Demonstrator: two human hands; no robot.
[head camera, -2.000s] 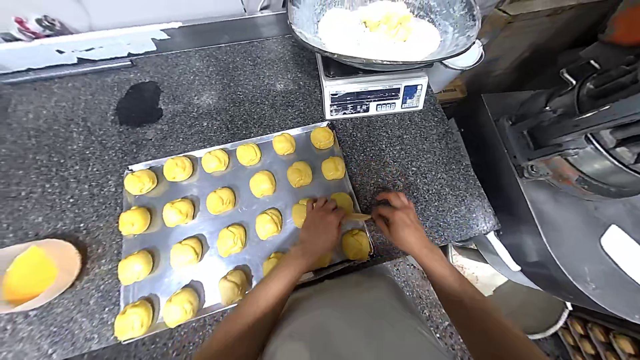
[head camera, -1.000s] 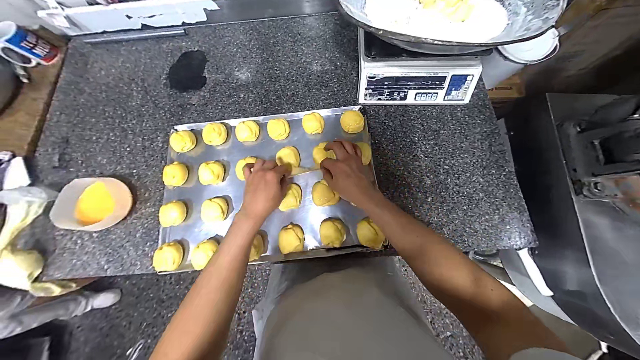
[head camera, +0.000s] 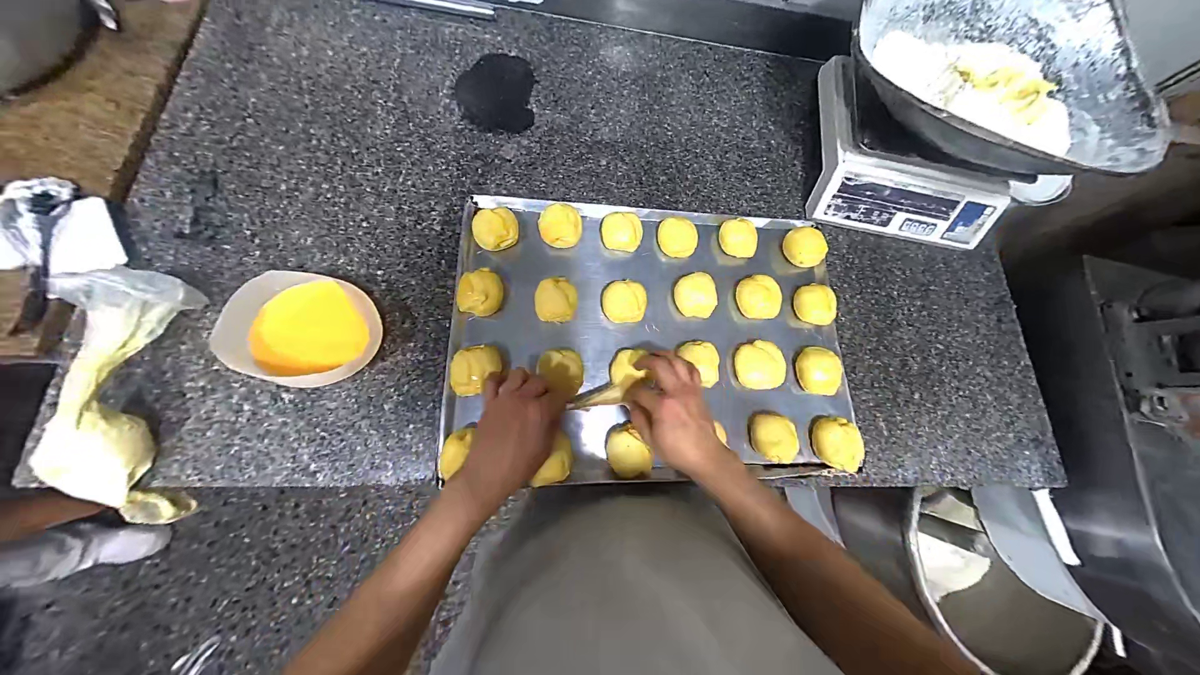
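A metal baking tray (head camera: 581, 352) holds rows of round yellow dough pieces (head camera: 624, 301). Over its lower middle, both hands have hold of a thin, pale strip (head camera: 600, 396), stretched between them; what it is made of cannot be told. The left end is at the fingers of my left hand (head camera: 521, 422), above the third and fourth rows. My right hand (head camera: 673, 410) has its fingertips on the strip beside a dough piece in the third row. The hands and forearms partly cover several pieces in the nearest row.
A plastic bowl (head camera: 367, 349) of yellow-orange contents sits left of the tray. Farther left lies a plastic piping bag (head camera: 89, 441). At the back right a digital scale (head camera: 905, 202) carries a large metal bowl (head camera: 975, 127) of white and yellow ingredients. Beyond the counter's right edge stands a metal container (head camera: 1008, 600).
Both hands have moved left along the tray, from its right end two seconds ago to its lower middle. The view has shifted left.
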